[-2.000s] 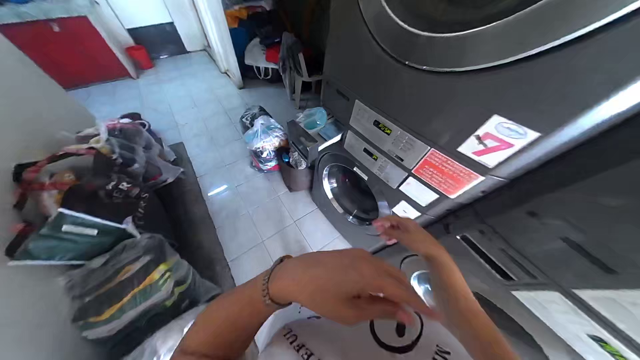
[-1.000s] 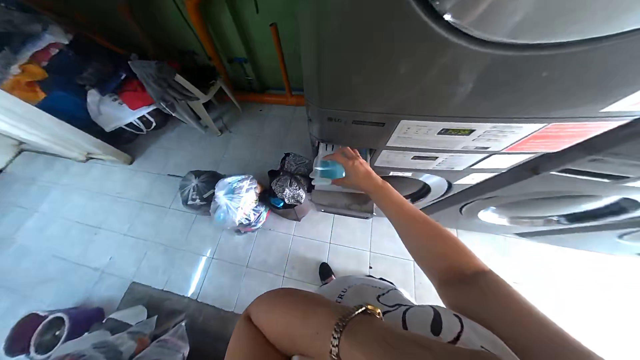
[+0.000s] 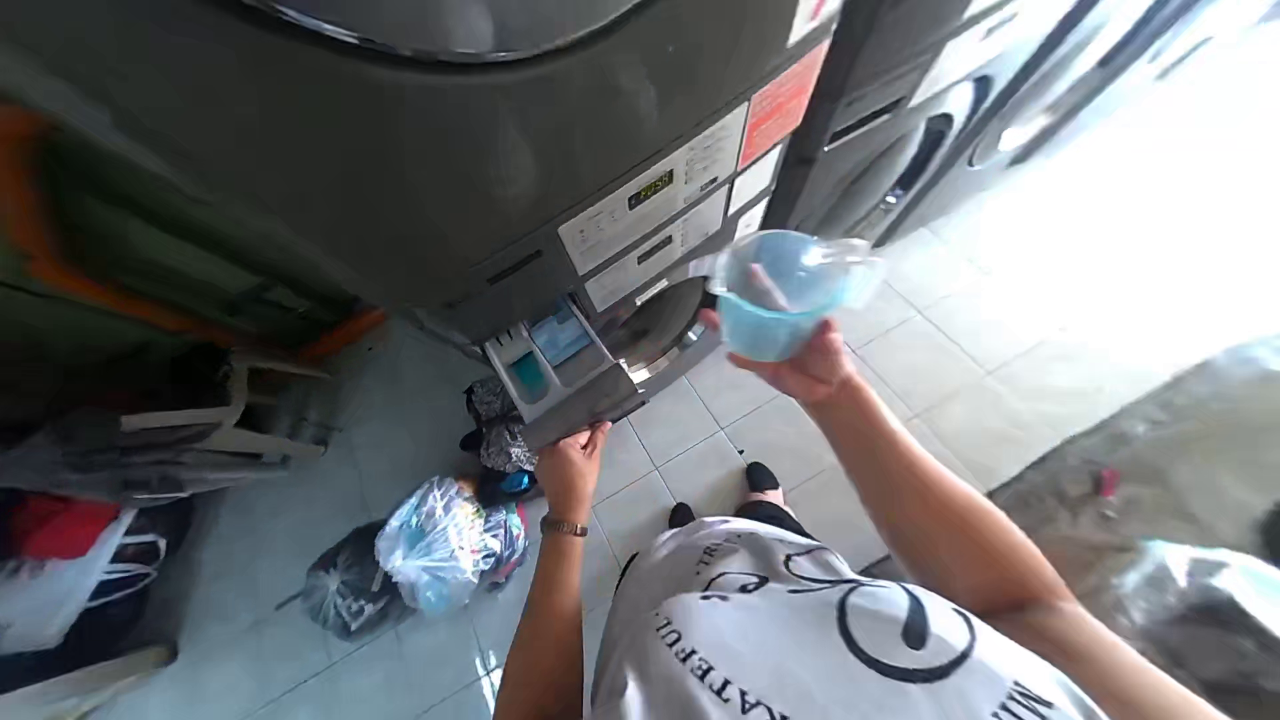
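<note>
My right hand (image 3: 805, 362) holds up a clear plastic measuring jug (image 3: 785, 295), its lower part bluish. My left hand (image 3: 572, 465) rests its fingers on the front edge of a pulled-out detergent drawer (image 3: 590, 400), at the base of a stacked grey washer and dryer. One compartment of the drawer shows blue-green liquid (image 3: 527, 374); beside it is a light blue part (image 3: 560, 335). Right of the drawer is the round washer door (image 3: 660, 325). A control panel (image 3: 655, 190) with a lit display lies above.
Filled plastic bags (image 3: 435, 540) stand on the tiled floor, left of my left arm. A pale chair (image 3: 235, 400) and a white bag (image 3: 70, 570) are at the far left. More machines (image 3: 900, 150) line the upper right. A wrapped bundle (image 3: 1190, 600) lies at the lower right.
My right hand, at the drawer a second ago with the jug, has lifted it away to the right. My left hand has come to the drawer front. The view has turned strongly.
</note>
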